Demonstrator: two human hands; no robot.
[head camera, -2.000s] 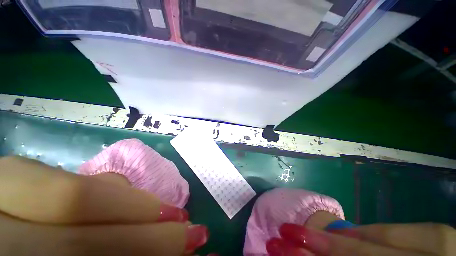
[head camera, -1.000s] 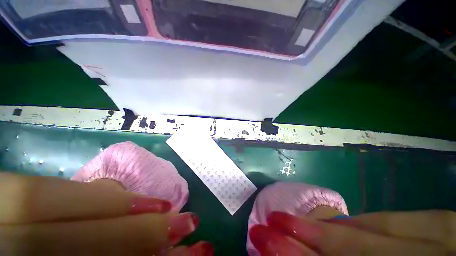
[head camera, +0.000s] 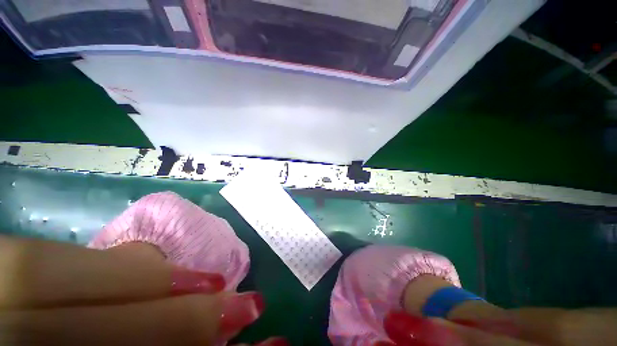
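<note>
My left hand is large, close to the camera and cut off by the left and bottom edges. Its fingers lie together, red nails pointing inward. My right hand is low on the right, mostly cut off by the bottom edge, with red nails pointing left and a blue wristband at the wrist. The fingertips of the two hands are apart. Whether either hand holds anything is hidden. A white label sheet with rows of small marks lies slantwise on the green bench, beyond and between the pink cuffs.
A worn white rail with dark patches runs along the bench's far edge; the sheet's upper end reaches it. Behind it stands a white board with framed sheets at the top. Dark green surface shows on both sides of the board.
My right hand has moved lower in the picture, and more of the blue wristband shows. My left hand's fingertips are a little further left than at first. The view has shifted slightly.
</note>
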